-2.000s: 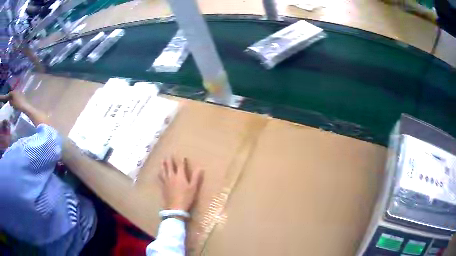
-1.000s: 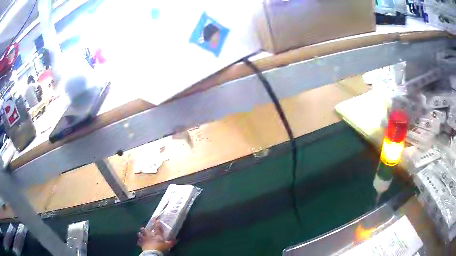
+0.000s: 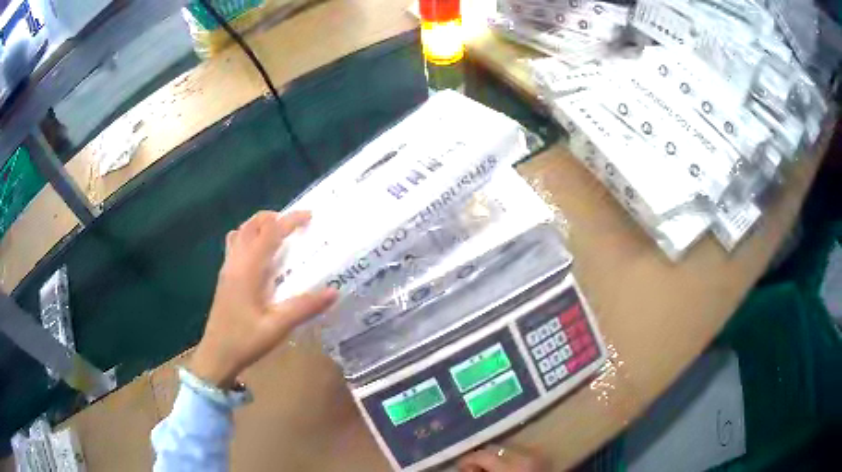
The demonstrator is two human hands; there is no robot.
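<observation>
A bagged white product box [image 3: 406, 184] lies tilted over the scale pan. My left hand [image 3: 258, 286] grips its left end, with the thumb on the near edge and the fingers on the far side. Under it, another bagged box [image 3: 526, 207] shows on the pan. The digital scale [image 3: 480, 383] has three lit green displays and grey and red keys. My right hand [image 3: 501, 459] is mostly cut off by the bottom edge, at the scale's front; its grip is not visible.
Bagged boxes [image 3: 665, 138] are piled on the cardboard-covered bench [image 3: 637, 309] at the right. A lit red and amber signal light [image 3: 441, 32] stands behind the scale. The green conveyor [image 3: 203, 230] curves past at the left. A pale board marked 6 [image 3: 688, 424] is at lower right.
The view has swung right and down to the scale. My left hand has moved from over the conveyor to the scale with a bagged box. My right hand has come into view.
</observation>
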